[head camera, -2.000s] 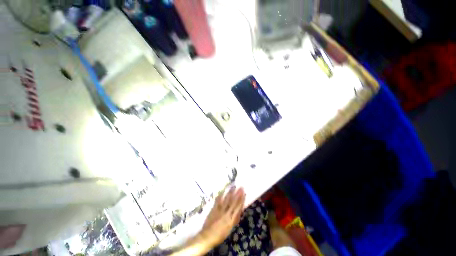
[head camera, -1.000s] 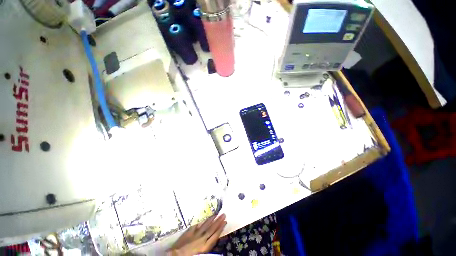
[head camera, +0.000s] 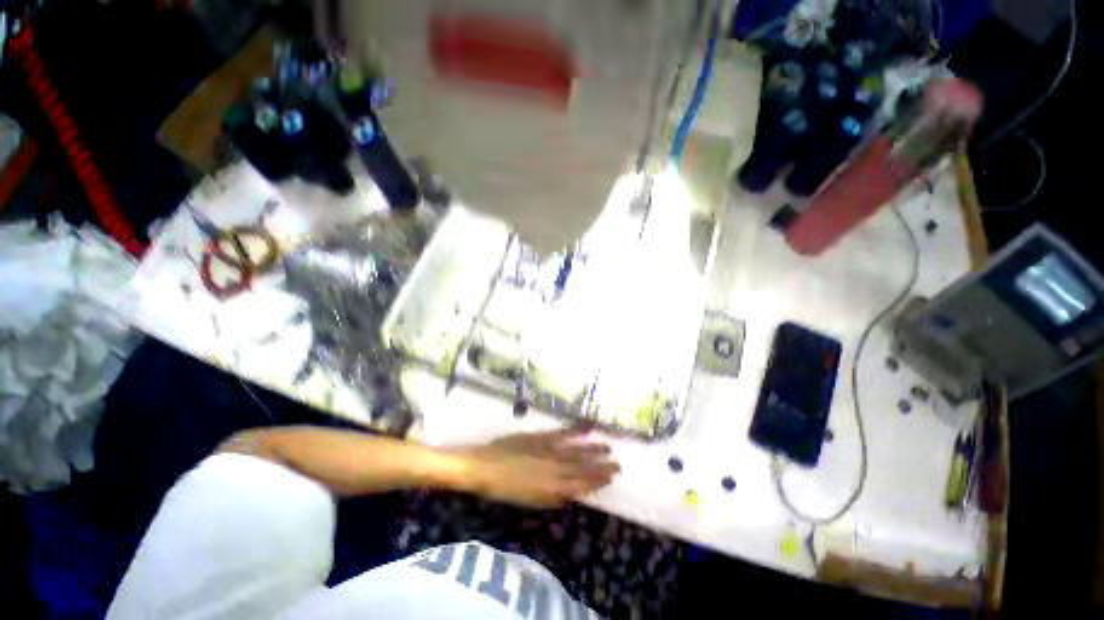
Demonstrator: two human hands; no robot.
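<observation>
My left hand lies palm down at the table's front edge, below the sewing machine's brightly lit bed. Its fingers point right and it holds nothing that I can see; the fingers are blurred. The white sleeve is at lower left. My right hand is out of the picture. The large off-white machine head hangs over the bed, blurred. A black smartphone lies right of the bed, with a pale cable by its lower end.
Scissors and a crinkled clear plastic bag lie left. Dark thread spools stand behind. A pink flask, tilted control panel and yellowish thread snips are right. A white ruffled heap is far left.
The view has swung left, bringing in the scissors, the left spools and the white heap. My left hand stays at the table's front edge. The bare forearm seen at the bottom in the earliest frame is gone.
</observation>
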